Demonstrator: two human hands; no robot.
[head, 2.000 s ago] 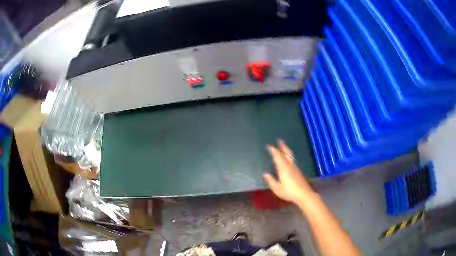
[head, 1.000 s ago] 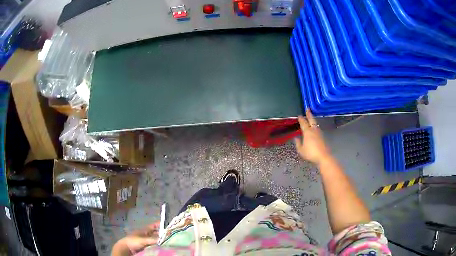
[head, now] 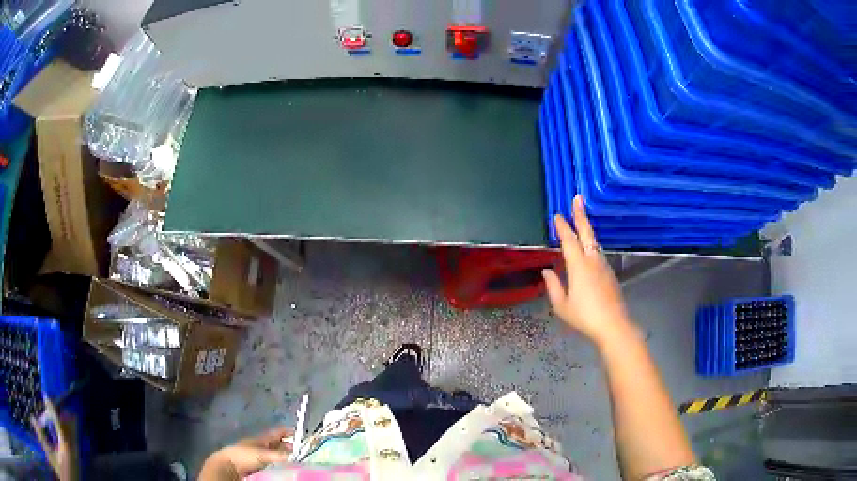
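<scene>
A tall stack of blue plastic trays (head: 658, 160) stands on the right end of the green-topped bench (head: 366, 164). My right hand (head: 587, 282) is at the stack's lower front corner, fingers apart and holding nothing; whether the fingertips touch the trays is hard to tell. My left hand (head: 246, 456) is low at the bottom edge, partly cut off, and holds a thin white item (head: 301, 425) upright beside my shirt.
The grey machine panel (head: 282, 42) with red controls runs along the bench's back. Clear plastic packaging (head: 141, 108) and open cartons (head: 169, 343) lie left. A red stool (head: 489, 277) is under the bench. Small blue trays (head: 747, 335) stand right. Another person's hand (head: 58, 442) touches a blue tray lower left.
My right hand has moved from over the bench to the tray stack's corner. The view has tilted down, showing my left hand with the white item. Another person's hand and tray have appeared lower left.
</scene>
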